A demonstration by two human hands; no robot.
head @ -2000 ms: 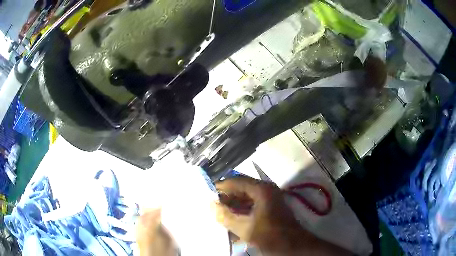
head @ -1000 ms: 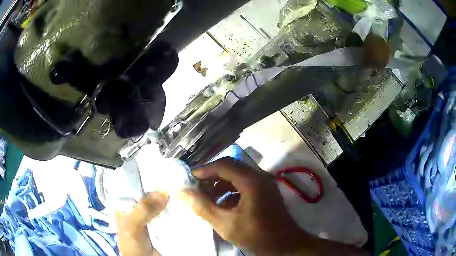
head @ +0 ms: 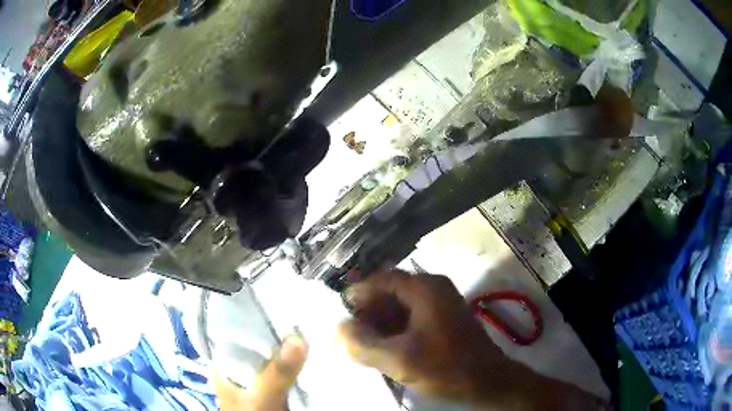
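Note:
A whitish fabric piece (head: 309, 341), glaring in the light, lies under the needle area of the olive-grey sewing machine (head: 217, 80). My right hand (head: 409, 329) pinches its right edge close to the presser foot; thumb and fingers form a ring. My left hand (head: 269, 381), cut off by the bottom edge, has its thumb on the left part of the piece. Whitish binding tape (head: 530, 128) runs along the dark cylinder arm (head: 473, 181) towards the foot. The needle tip is hidden in glare.
Light-blue pieces (head: 88, 365) are heaped at the left. A red scissors handle (head: 510, 317) lies right of my right hand. A blue crate (head: 662, 337) with light-blue goods stands at the right. Green and clear plastic (head: 562, 28) is at the upper right.
Since a second ago the view has shifted, so more of the machine head shows. The blue bit inside my right hand's finger ring is no longer visible. Both hands remain at the fabric.

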